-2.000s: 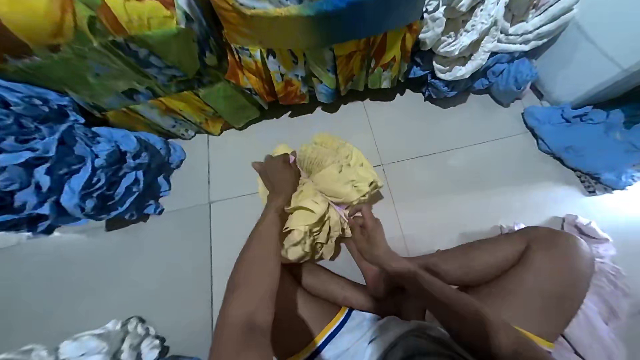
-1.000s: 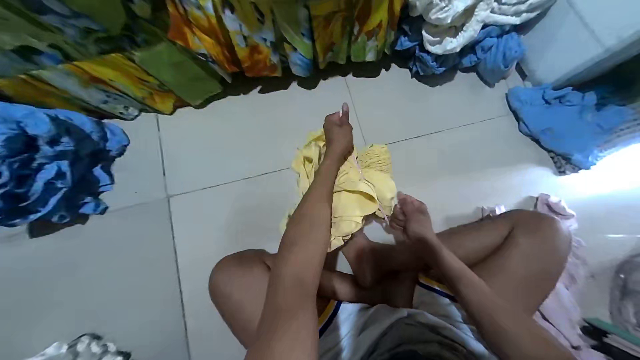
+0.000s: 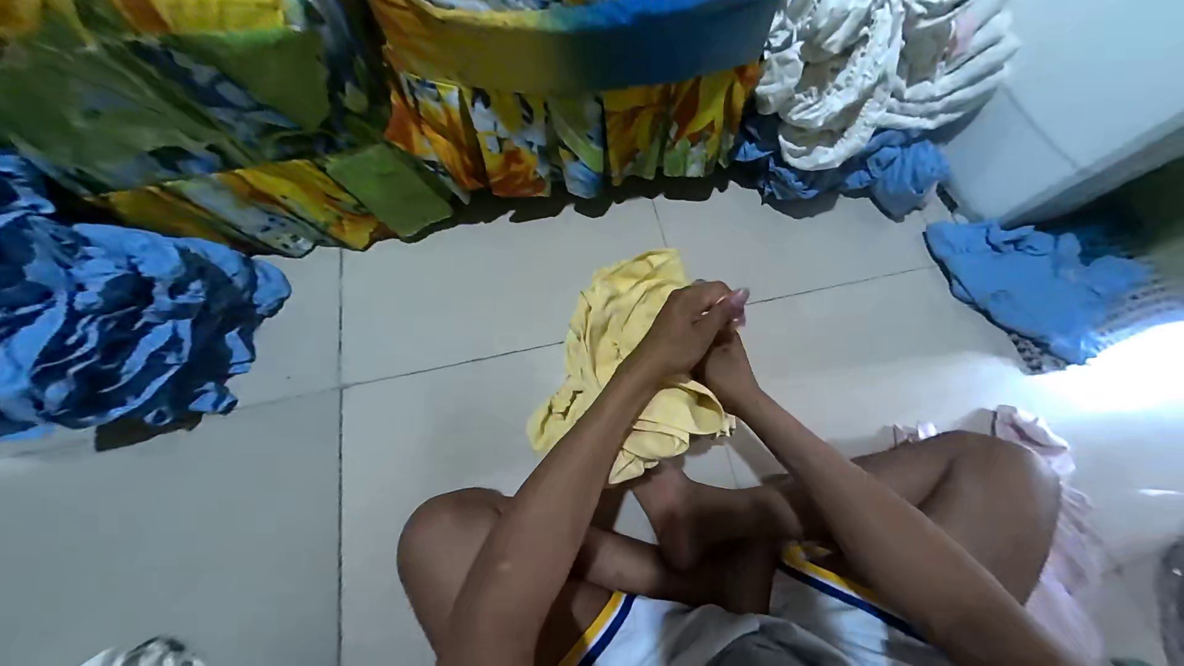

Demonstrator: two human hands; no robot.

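A crumpled yellow cloth garment [image 3: 615, 324] lies on the tiled floor in front of my crossed legs, partly under my forearm. My left hand [image 3: 686, 324] is at the garment's right side, fingers curled, with a small pinkish bit showing by its thumb. Pressed close against it from below and right is my right hand [image 3: 726, 365], partly hidden behind the left. What the fingers hold between them cannot be made out.
Blue ruffled cloth [image 3: 139, 324] is heaped at left. Patterned yellow-green fabric [image 3: 555, 129] runs along the top. White cloth [image 3: 842, 83] rests over blue cloth at upper right. A blue cloth [image 3: 1036, 277] lies at right, pink cloth [image 3: 1064, 555] beside my knee.
My hands were apart, the left over the yellow garment and the right at its lower right edge; now they are together at its right side.
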